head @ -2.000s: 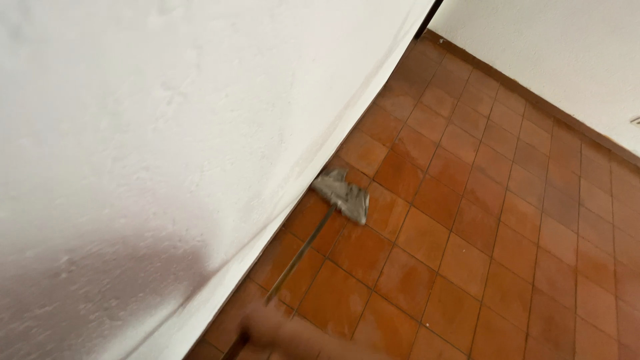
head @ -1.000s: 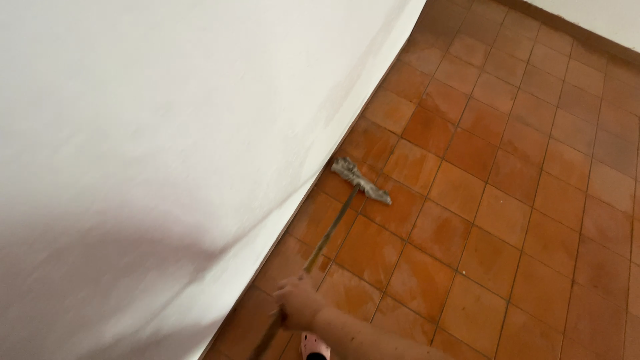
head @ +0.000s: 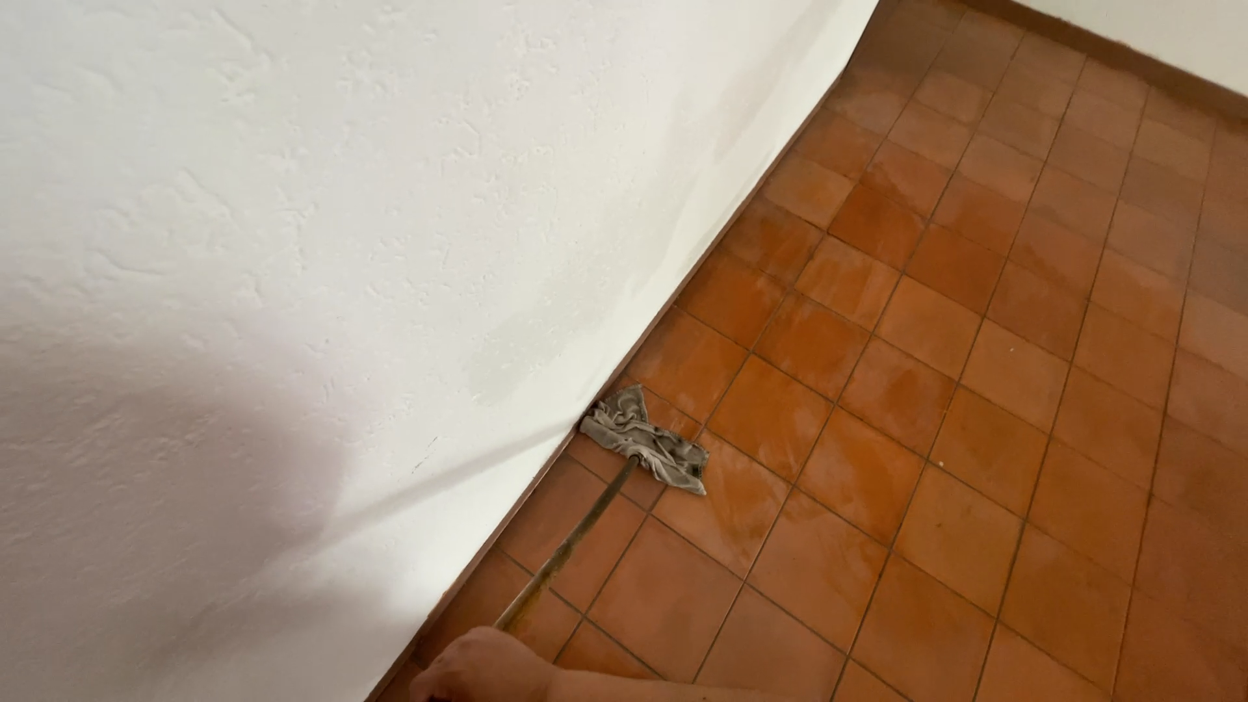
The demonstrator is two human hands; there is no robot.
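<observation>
At the bottom edge, my right hand (head: pixel 483 668) is closed around the long, worn pole (head: pixel 570 551) of a floor mop, with the forearm coming in from the lower right. A crumpled grey cloth (head: pixel 648 444) covers the mop's head at the far end of the pole. The cloth lies on the reddish terracotta floor tiles (head: pixel 770 405), its left end against the foot of the white wall. Damp-looking streaks show on tiles around it. My left hand is out of view.
A textured white wall (head: pixel 390 244) runs along the left, with a narrow dark baseboard (head: pixel 721 234) at its foot. Another pale wall (head: pixel 1170 34) stands at the upper right, above a reddish-brown baseboard (head: pixel 1102 41). Small light specks lie on the tiles.
The pink shoe seen at the bottom one second ago is out of view now. My right hand still holds the pole, nearer the bottom edge of the picture. The view has shifted.
</observation>
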